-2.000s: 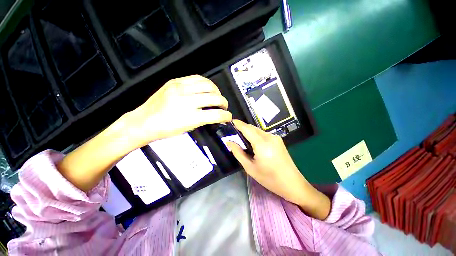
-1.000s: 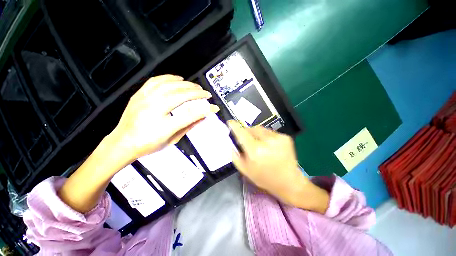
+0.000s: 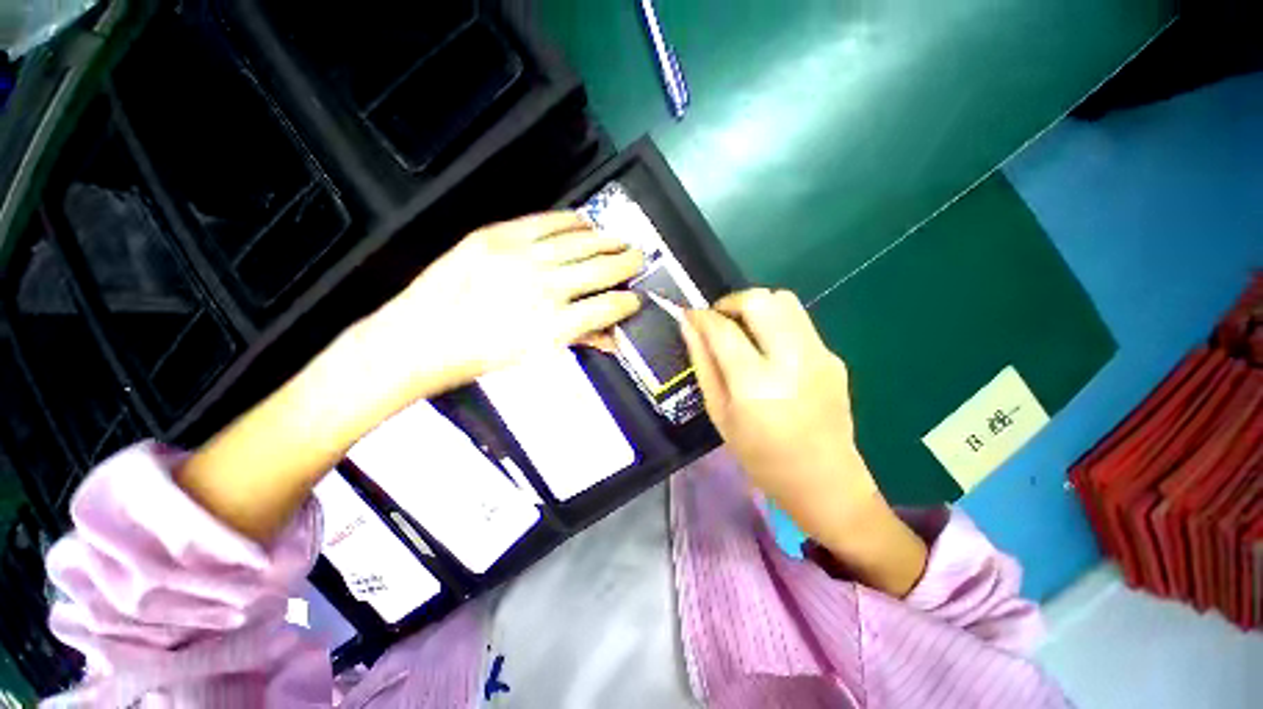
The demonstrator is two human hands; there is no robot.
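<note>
An open-back phone (image 3: 675, 344) lies in the rightmost slot of a black tray (image 3: 704, 249), with its dark battery area and yellow edging showing. My left hand (image 3: 533, 294) lies over the phone's left edge, fingertips on it, hiding part of the board end. My right hand (image 3: 776, 395) is at the phone's right edge. Its fingertips pinch a white slip (image 3: 666, 301) over the battery area. Three phones with lit white screens (image 3: 561, 423) lie in the slots to the left. A bluish-lit one is at the lower left, partly hidden by my sleeve.
Stacked black trays (image 3: 298, 153) with dark slots stand behind and left. A blue-white pen (image 3: 664, 58) lies on the green mat (image 3: 859, 153). A cream label (image 3: 985, 429) is at the mat's lower right. Red trays (image 3: 1191, 471) are stacked at the far right above the blue floor.
The phone held two seconds ago now lies in the tray with a lit white screen. Both hands have moved to the open-back phone, and the slip on its battery area is now between my right fingertips.
</note>
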